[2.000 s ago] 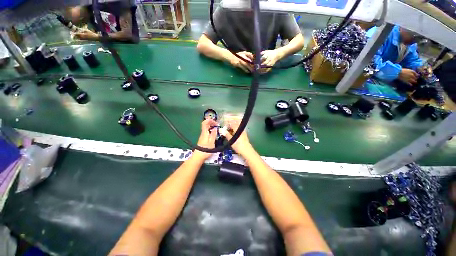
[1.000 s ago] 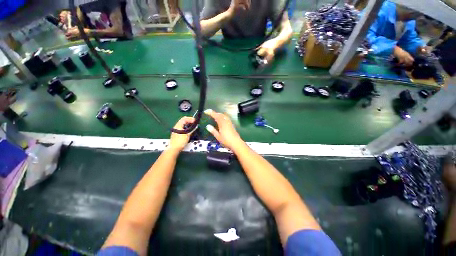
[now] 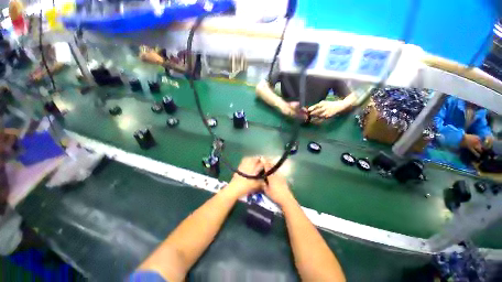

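My left hand (image 3: 249, 175) and my right hand (image 3: 275, 182) are close together over the near edge of the green belt. Their fingers meet around something small and dark that is mostly hidden and blurred. The hanging black cable (image 3: 298, 126) loops across them. A black cylindrical housing (image 3: 260, 217) lies on the dark bench just below my hands, with a small blue wired part (image 3: 256, 199) at its upper end by the white rail. A part-built unit (image 3: 211, 161) stands on the belt left of my hands.
The white rail (image 3: 159, 172) runs between belt and bench. Black housings (image 3: 145, 139) and flat end caps (image 3: 314, 146) are spread over the belt. A cardboard box (image 3: 380, 125) of wired parts stands across it. A power strip (image 3: 352, 58) hangs overhead. Other workers' hands (image 3: 325, 109) are opposite.
The view has tilted and shifted, showing more of the overhead strip. My hands, apart one second ago, have come together. The housing still lies below them on the bench.
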